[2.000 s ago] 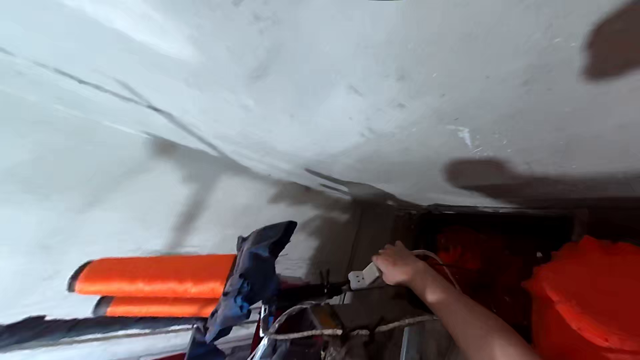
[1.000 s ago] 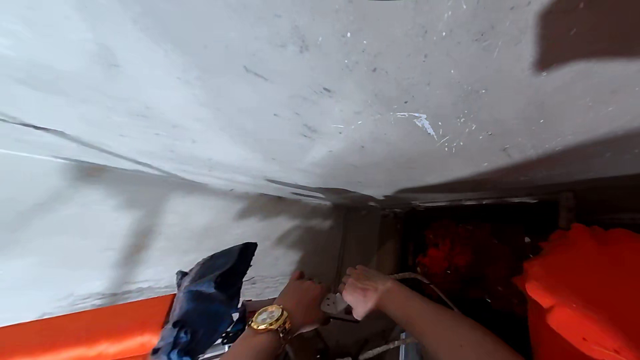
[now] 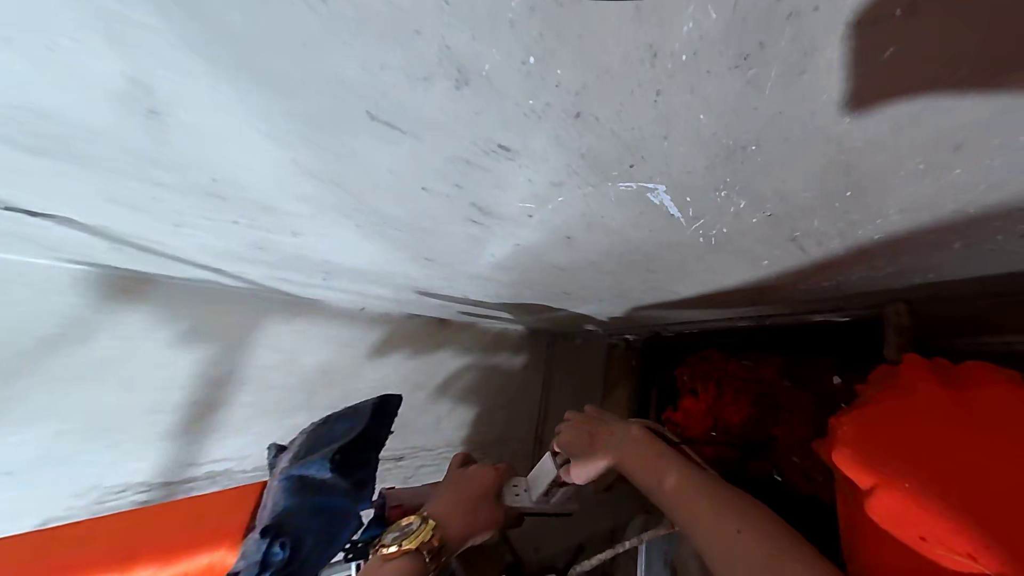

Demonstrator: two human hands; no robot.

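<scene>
My left hand [image 3: 474, 494], with a gold wristwatch [image 3: 408, 534] at its wrist, grips the left end of a white power strip [image 3: 522, 491] low in the middle of the view. My right hand [image 3: 590, 445] is at the other side, its fingers on a white plug or adapter [image 3: 544, 475] that stands tilted against the strip. The palm side of my right hand hides part of this piece. A pale cord [image 3: 620, 549] runs below the hands.
A grey-white wall [image 3: 512, 160] rises close in front. Dark blue cloth [image 3: 320, 488] and an orange fabric roll [image 3: 136, 532] lie at left. On the right are a bright red fabric bundle [image 3: 936, 472] and darker red material [image 3: 720, 400] in shadow.
Two seconds ago only my right hand showed, at the white strip. My left hand has come in from below and taken hold of the strip. The view has shifted.
</scene>
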